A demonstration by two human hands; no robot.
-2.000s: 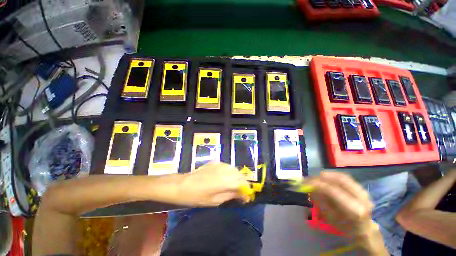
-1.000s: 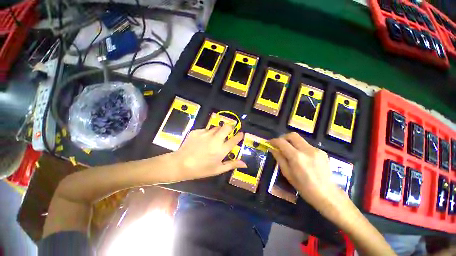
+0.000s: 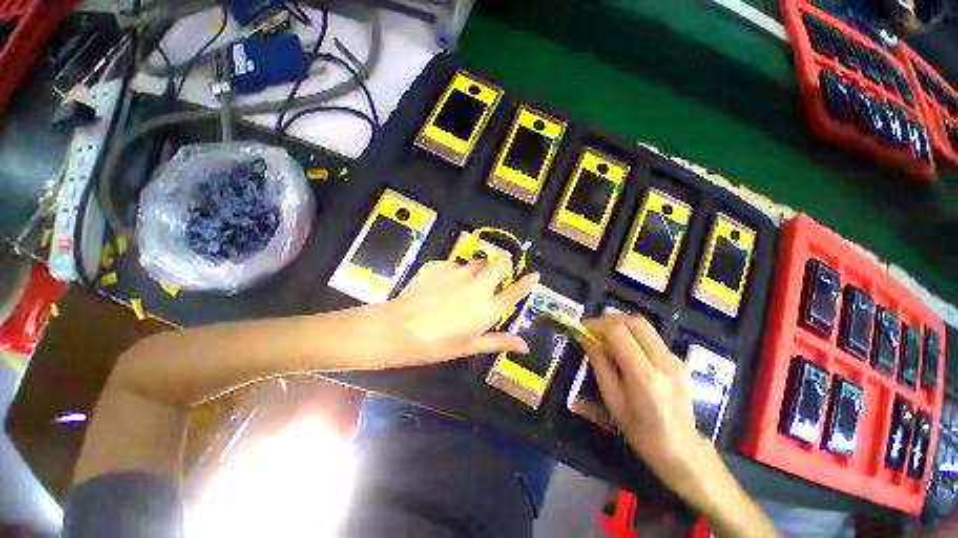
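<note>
The handset under work (image 3: pixel 538 344) lies in the black tray's (image 3: pixel 513 229) front row; its top end shows silver and yellow film remains on its lower part. My right hand (image 3: pixel 632 368) is shut on a yellow film strip (image 3: pixel 576 328) at its top right, the strip partly lifted. My left hand (image 3: pixel 457 307) rests over the neighbouring handset, its thumb at the left edge of the handset under work. Yellow film (image 3: pixel 494 244) loops at my left fingers; it also seems held there. The back row handsets (image 3: pixel 590 197) have full yellow frames.
A clear plastic bag of small dark pieces (image 3: pixel 226 215) stands left of the black tray, with yellow scraps around it. A red tray of dark handsets (image 3: pixel 775 422) stands right. Another red tray (image 3: pixel 804 53) lies on the green surface (image 3: pixel 630 74). Cables, a blue connector (image 3: pixel 263 61) and a power strip (image 3: pixel 79 200) lie left.
The yellow film has come away from the top end of the handset between my hands, and my right hand has moved slightly down. The view has shifted a little.
</note>
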